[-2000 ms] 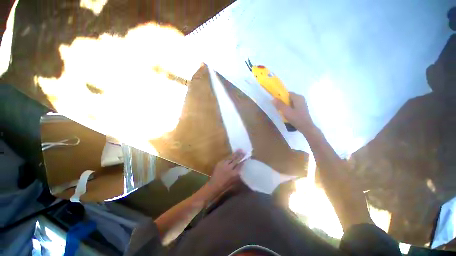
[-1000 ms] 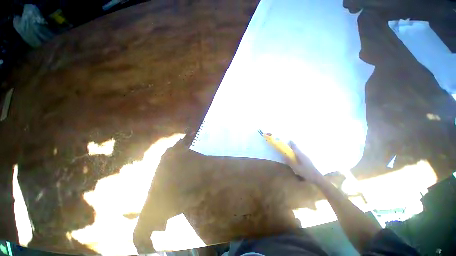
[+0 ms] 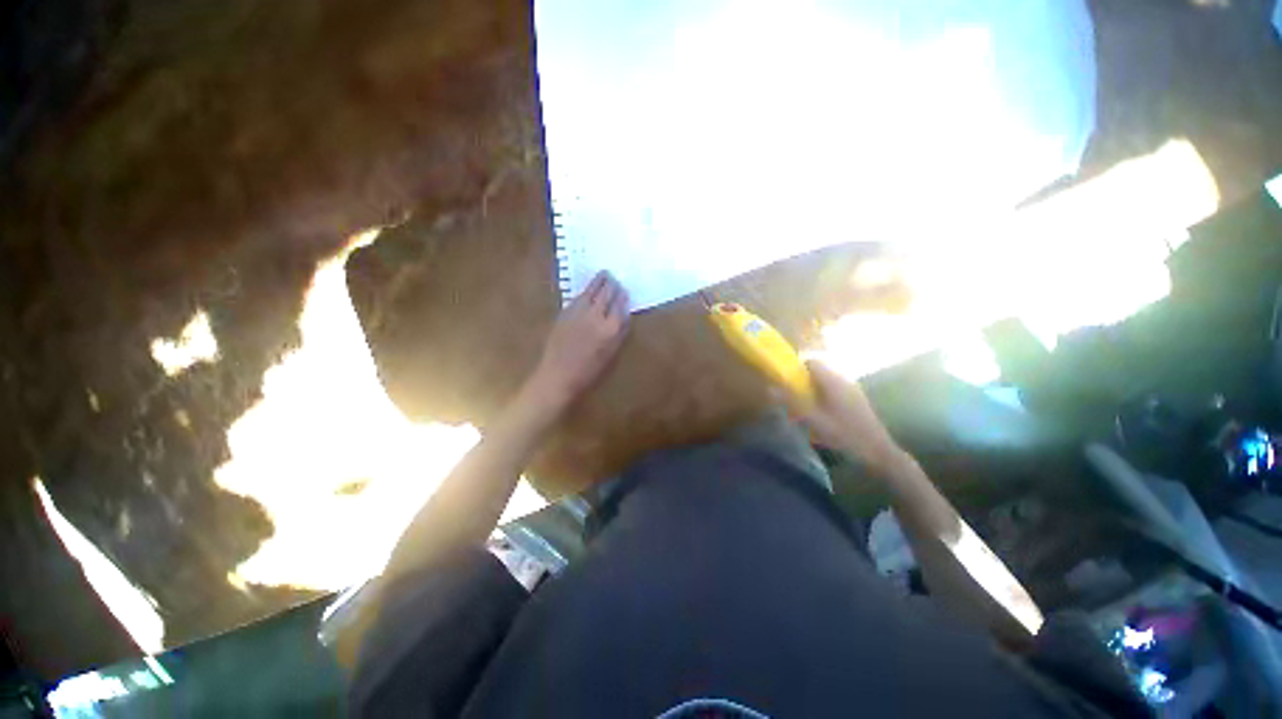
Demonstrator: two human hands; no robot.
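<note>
A large white pattern sheet [image 3: 619, 155] lies on the brown table, mostly washed out by glare, with small tick marks along its left edge. My left hand [image 3: 588, 337] rests with its fingertips on the sheet's lower left corner. My right hand [image 3: 832, 400] holds the yellow handheld cutter [image 3: 759, 344] by its rear end. The cutter's thin dark tip is at the sheet's lower edge, right of my left hand. Whether the tip touches the paper I cannot tell.
The brown tabletop [image 3: 169, 155] stretches left, with bright sun patches. Its front edge runs close to my body. Below right are dark, cluttered objects and a long bar [image 3: 1160, 513], partly blurred.
My left hand has come back into view onto the sheet's corner. My right hand and the cutter are now at the sheet's lower edge. The view has shifted, and the narrow paper strip is out of view.
</note>
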